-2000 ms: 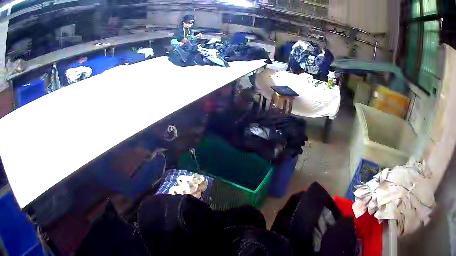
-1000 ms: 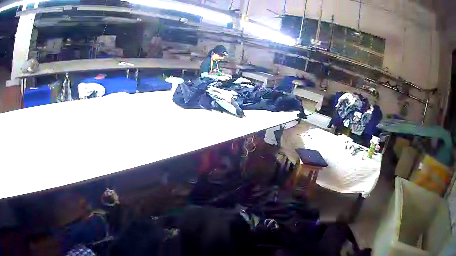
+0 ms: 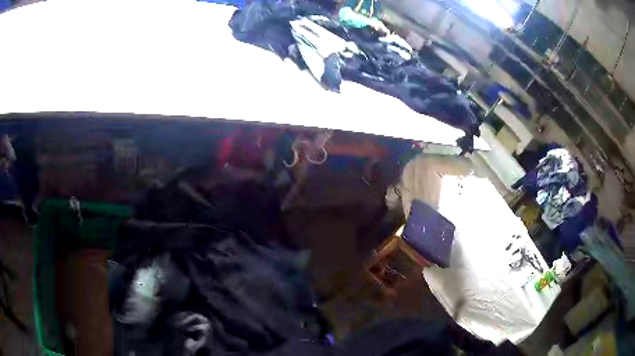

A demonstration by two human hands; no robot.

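No hand of mine can be made out in the frame. A dark heap of denim garments (image 3: 230,278) with a few pale patches lies nearest in front, at the lower left and centre, beside and partly over a green plastic crate (image 3: 45,278). A further dark mass (image 3: 411,337) crosses the bottom edge; it is too dark to tell what it is. A pile of navy and pale denim garments (image 3: 390,69) lies on the far end of the white-topped table (image 3: 139,62).
A stool (image 3: 429,233) with a dark seat stands right of centre, beside a white-covered low table (image 3: 487,271). A heap of garments (image 3: 560,188) is behind it. Part of a person's teal sleeve (image 3: 362,19) shows at the top. Looped cords (image 3: 308,153) hang under the table edge.
The view has swung and moved closer to the table's far end and the stool. The dark garments across the near view have dropped lower; the green crate now shows at the left.
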